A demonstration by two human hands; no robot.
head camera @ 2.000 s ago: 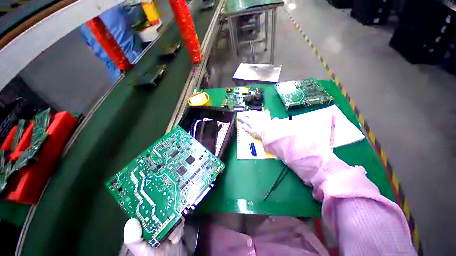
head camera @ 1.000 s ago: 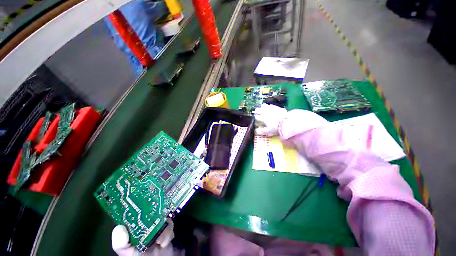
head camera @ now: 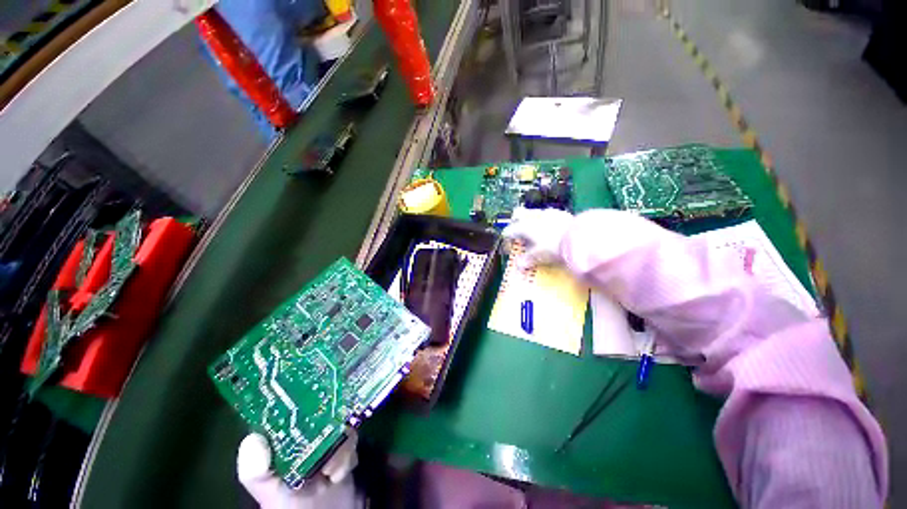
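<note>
My gloved left hand (head camera: 298,475) grips the lower edge of a green circuit board (head camera: 323,363), solder side up, tilted above the conveyor and the tray's near left side. My gloved right hand (head camera: 537,237) is at the top of the yellow note sheet (head camera: 552,308), just below a small board with black and yellow parts (head camera: 524,189). Its fingers are small and blurred, and I cannot tell if it holds anything. A blue pen cap (head camera: 527,316) lies on the yellow sheet. A white pen with a blue end (head camera: 644,366) lies partly under my right sleeve.
A black tray (head camera: 475,283) holds a dark phone-like object. Dark tweezers (head camera: 594,410) lie on the green mat. White sheets (head camera: 766,260) and a board pile (head camera: 676,182) are at right. The conveyor (head camera: 234,268) carries boards. A red bin (head camera: 134,318) and a person in blue (head camera: 264,50) are beyond.
The yellow sheet has turned and shifted, separating from the white sheets. The pen's blue end shows more beside my right sleeve. My left hand still holds the board, slightly shifted. The view has moved.
</note>
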